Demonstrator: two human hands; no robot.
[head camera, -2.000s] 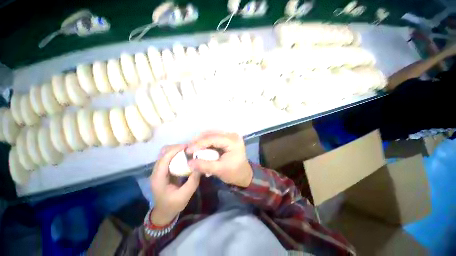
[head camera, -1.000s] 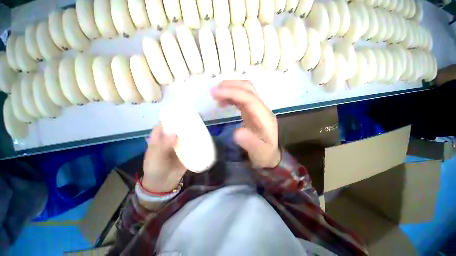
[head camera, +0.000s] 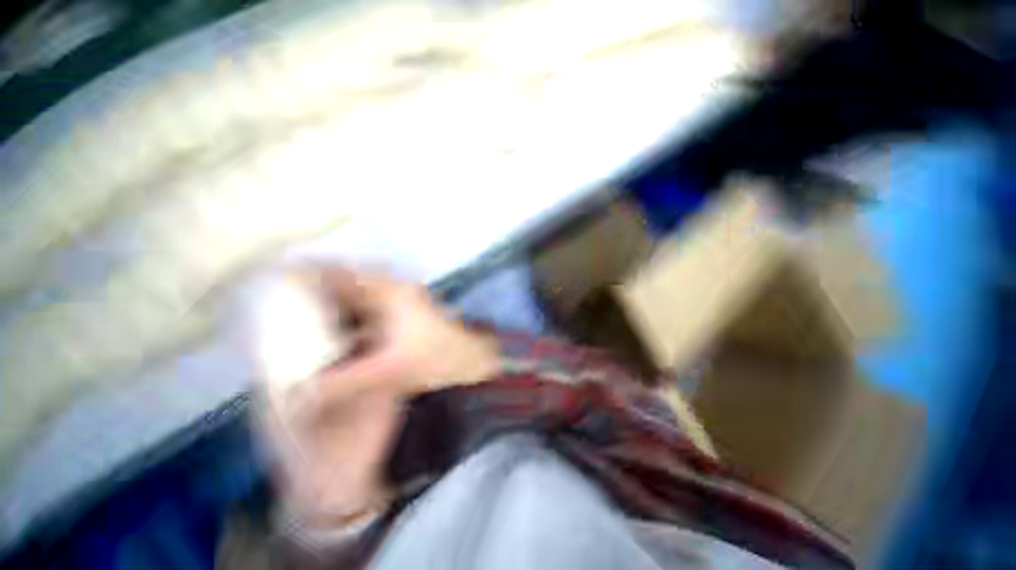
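Observation:
The view is strongly blurred. A white oval unit (head camera: 292, 325) is upright at my hands, over the worktop's near edge. My left hand (head camera: 334, 445) is below it and appears to hold its lower part. My right hand (head camera: 418, 340) is at the unit's right side, with its fingers bent towards it. Blur hides whether the right fingers grip it. Rows of cream oval units (head camera: 145, 167) run along the pale worktop (head camera: 134, 429), smeared and overexposed.
An open brown carton (head camera: 769, 390) with raised flaps (head camera: 707, 273) is at my right, below the dark worktop edge. Blue floor (head camera: 947, 267) lies beyond it. A person's dark sleeve (head camera: 869, 95) is at the upper right. A green surface (head camera: 67, 78) is at the upper left.
The view has turned and blurred. My right hand, apart from the unit one second ago, is now back beside it. Both hands and the unit show further left in the picture.

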